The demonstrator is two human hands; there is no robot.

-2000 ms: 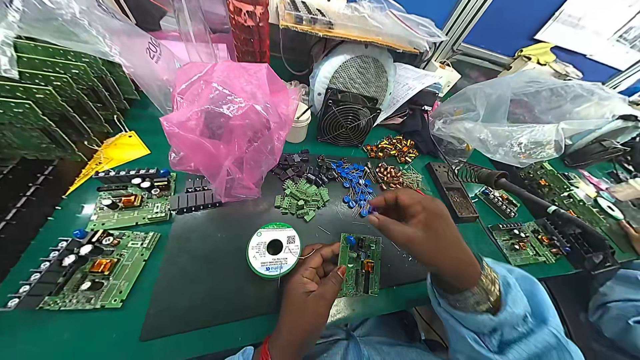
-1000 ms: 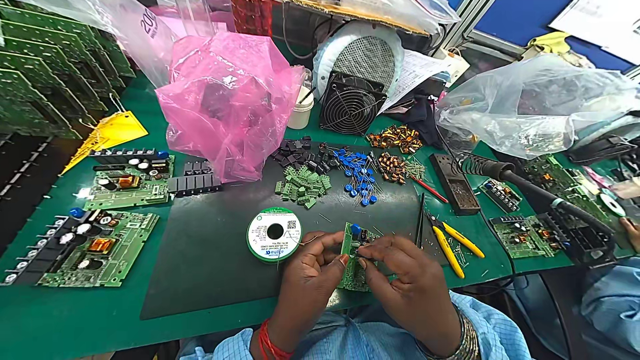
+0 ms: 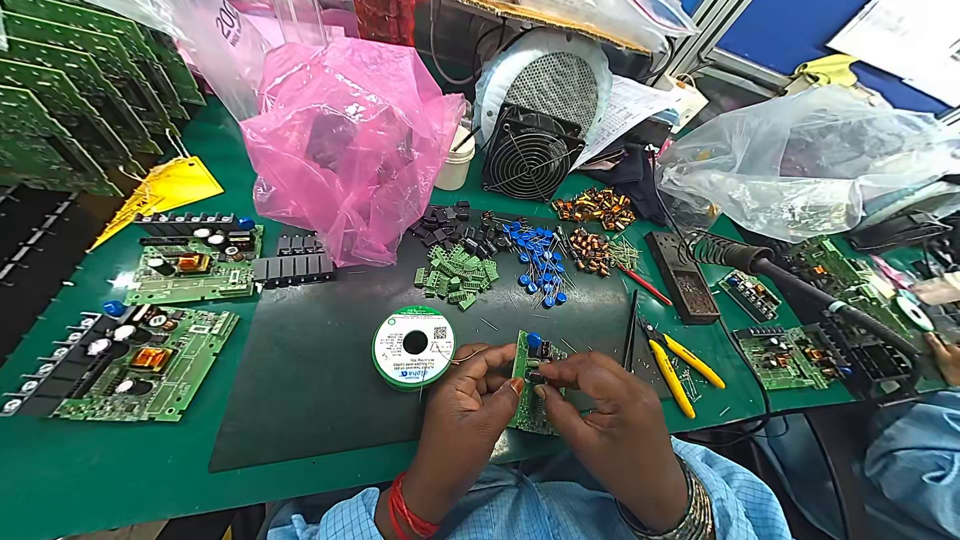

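My left hand (image 3: pixel 474 401) grips the left edge of a small green circuit board (image 3: pixel 529 416), which is tilted up near the mat's front. A blue disc component (image 3: pixel 534 340) stands at the board's top end. The fingertips of my right hand (image 3: pixel 600 405) pinch at the board's upper face; whatever is between them is mostly hidden. Left of my hands lies a spool of solder wire (image 3: pixel 414 346), with a strand running to my left fingers. Yellow-handled cutters (image 3: pixel 679 367) and black tweezers (image 3: pixel 631 330) rest on the right.
Piles of green terminal blocks (image 3: pixel 456 274), blue disc components (image 3: pixel 541 259) and copper coils (image 3: pixel 591 251) lie behind my hands. Populated boards (image 3: pixel 150 360) are at left. A soldering iron in its coiled holder (image 3: pixel 739 255), a fan (image 3: pixel 532 154) and a pink bag (image 3: pixel 349 142) stand around. A co-worker's hand (image 3: pixel 943 356) shows far right.
My right hand, earlier raised beside the blue component pile, has come down to the board. The board was flatter two seconds ago and is now tilted up. The cutters, earlier covered by my arm, now show.
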